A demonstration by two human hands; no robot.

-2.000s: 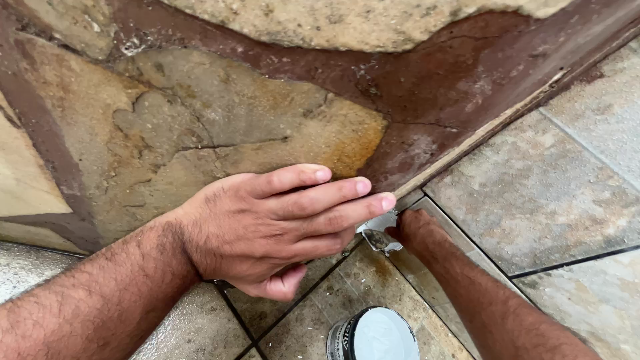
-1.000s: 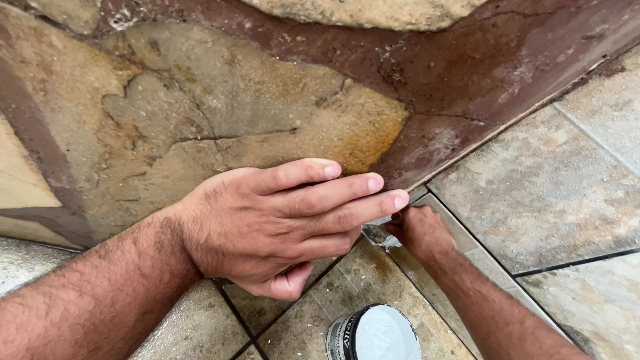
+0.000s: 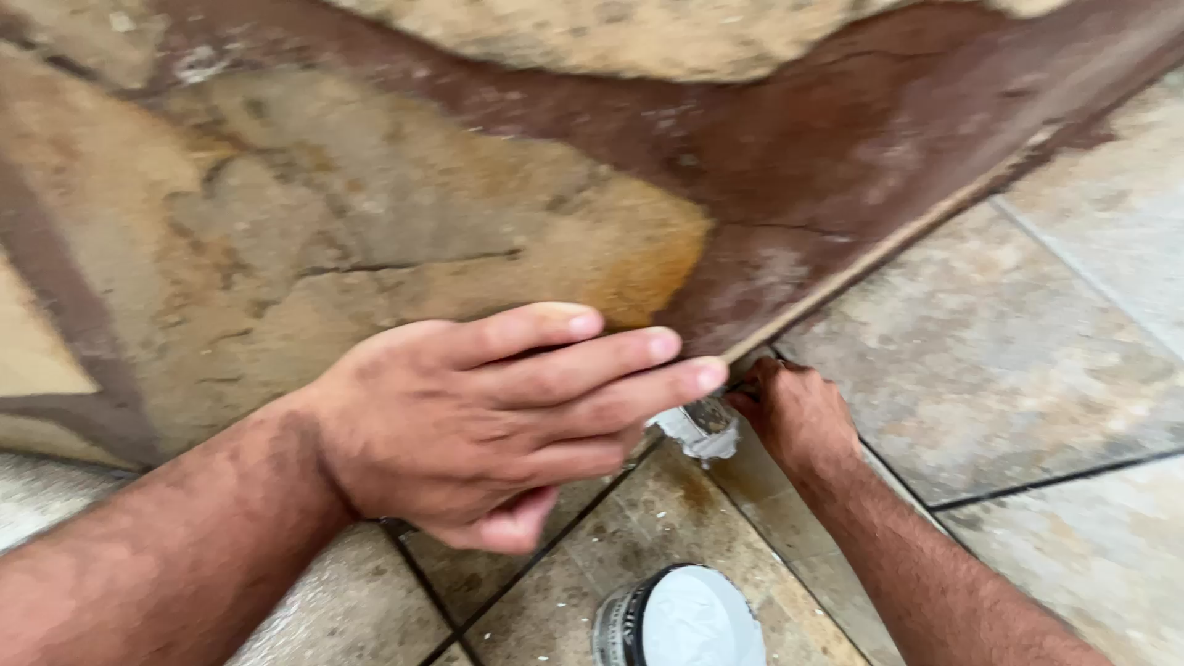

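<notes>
My left hand [image 3: 499,416] lies with its fingers extended against the stone-clad wall [image 3: 435,213], their tips near the wall's lower corner. Just right of those fingertips, my right hand [image 3: 795,407] is closed around a small tool, of which only part shows. The tool's metal blade [image 3: 710,414] is smeared with pale grey-white paste [image 3: 694,435] and sits low at the corner where wall and floor tiles meet. Below both hands stands an uncapped round tub of white paste [image 3: 698,620], with dark writing on its side.
Reddish-brown mortar [image 3: 795,148] fills the joints between the stones. A narrow raised edge [image 3: 888,250] runs along the wall beside mottled floor tiles [image 3: 999,370]. Small white specks dot the tiles [image 3: 629,527] around the tub.
The right hand has shifted slightly up towards the corner, and more of the paste-covered blade shows. The left hand stays against the wall.
</notes>
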